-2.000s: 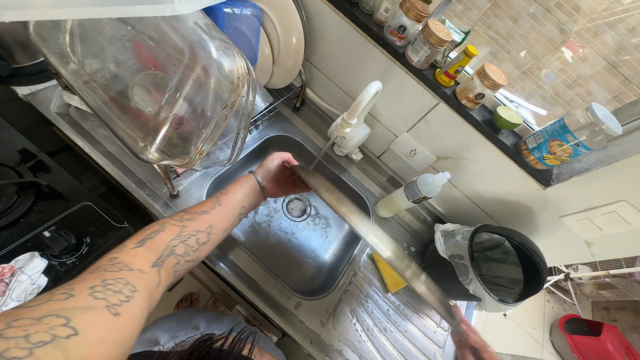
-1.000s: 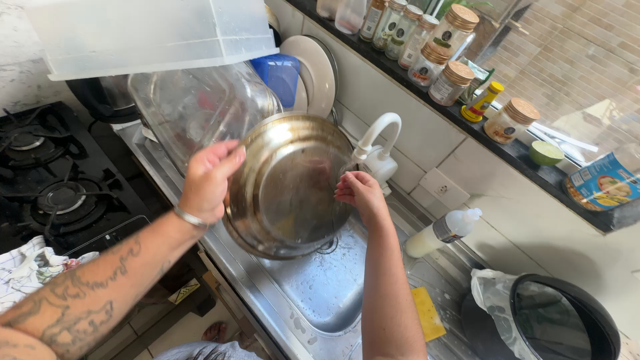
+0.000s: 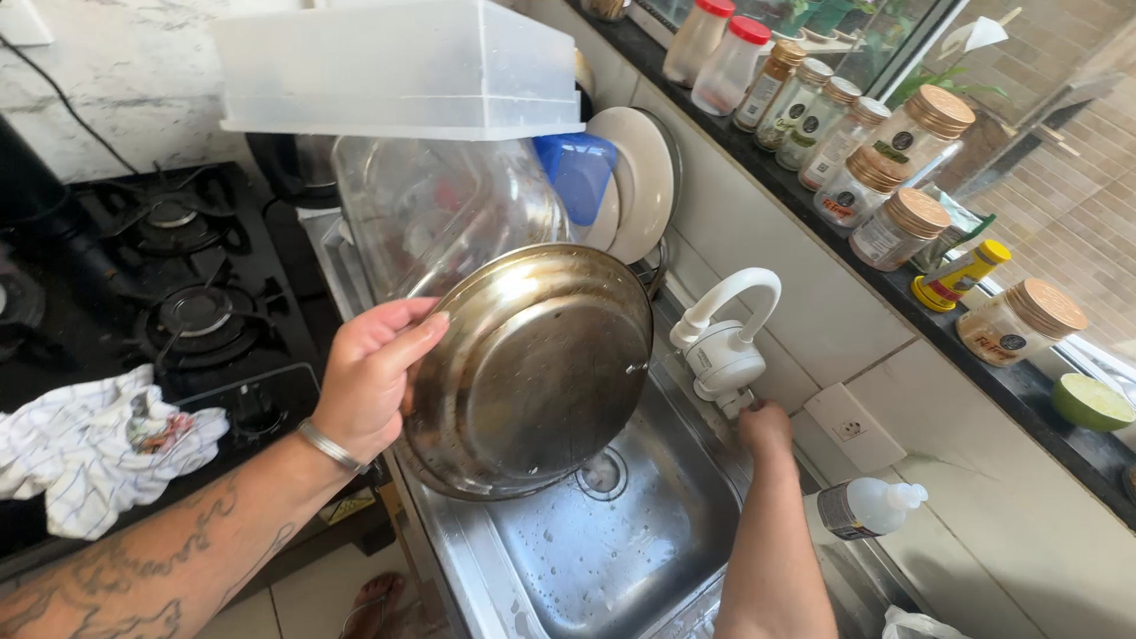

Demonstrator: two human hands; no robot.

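My left hand [image 3: 377, 373] grips the rim of a round, browned metal pan [image 3: 559, 390], thumb on the near face. The wet pan is tilted up over the left part of the stainless steel sink [image 3: 621, 541], its outer base towards me. My right hand [image 3: 765, 428] is at the handle below the white faucet [image 3: 723, 355]; its fingertips are partly hidden, so its grip on the handle is not plain. No stream of water shows under the spout. Behind the pan stands a clear glass baking dish [image 3: 444, 204].
A translucent plastic bin [image 3: 390, 71], a blue container [image 3: 581, 173] and plates [image 3: 643, 177] crowd the dish rack. The gas stove [image 3: 213, 311] with a cloth [image 3: 106, 444] lies left. A soap bottle [image 3: 865, 508] stands right of the sink, below a sill of jars [image 3: 896, 226].
My right hand has left the pan and moved to the faucet's handle. My left hand keeps hold of the pan's rim, with the pan's base facing me as one second ago.
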